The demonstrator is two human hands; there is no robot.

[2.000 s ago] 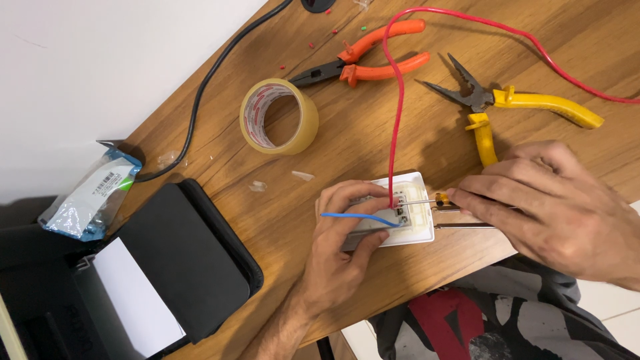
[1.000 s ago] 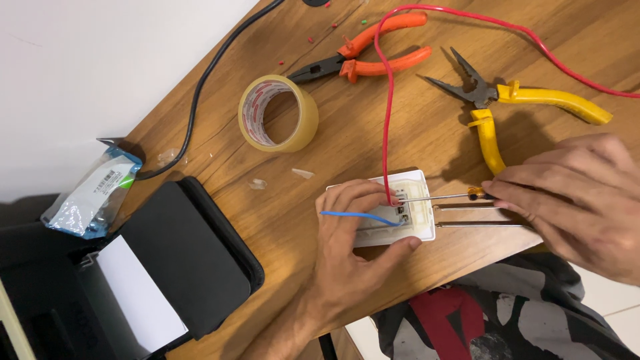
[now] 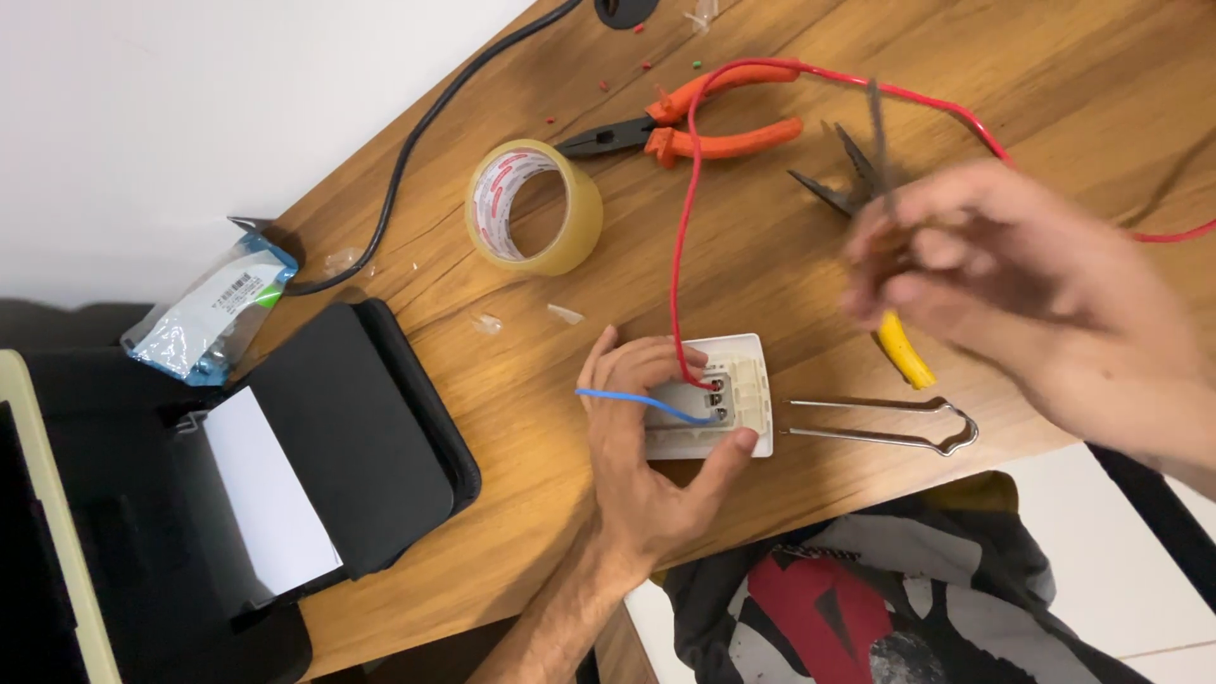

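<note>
My left hand [image 3: 646,446] grips a white electrical outlet plate [image 3: 750,380], its back facing up, on the wooden table. A red wire [image 3: 676,275] and a blue wire [image 3: 641,399] end at its screw terminals. My right hand [image 3: 1007,285], blurred, is raised to the right of the plate and holds a thin screwdriver [image 3: 878,133] with its shaft pointing up the view. A bent metal wire tool [image 3: 950,439] lies just right of the plate. Yellow-handled pliers [image 3: 902,351] are partly hidden behind my right hand.
Orange-handled long-nose pliers [image 3: 727,144] lie beside a roll of clear tape [image 3: 579,214]. A black cable [image 3: 404,157] runs along the wall near a plastic packet [image 3: 214,309]. A black printer with white paper [image 3: 271,494] stands at the left. Plastic scraps dot the table.
My right hand has lifted the screwdriver away from the terminals, and its shaft now points up the view. The bent metal tool shows more fully. My left hand remains on the plate.
</note>
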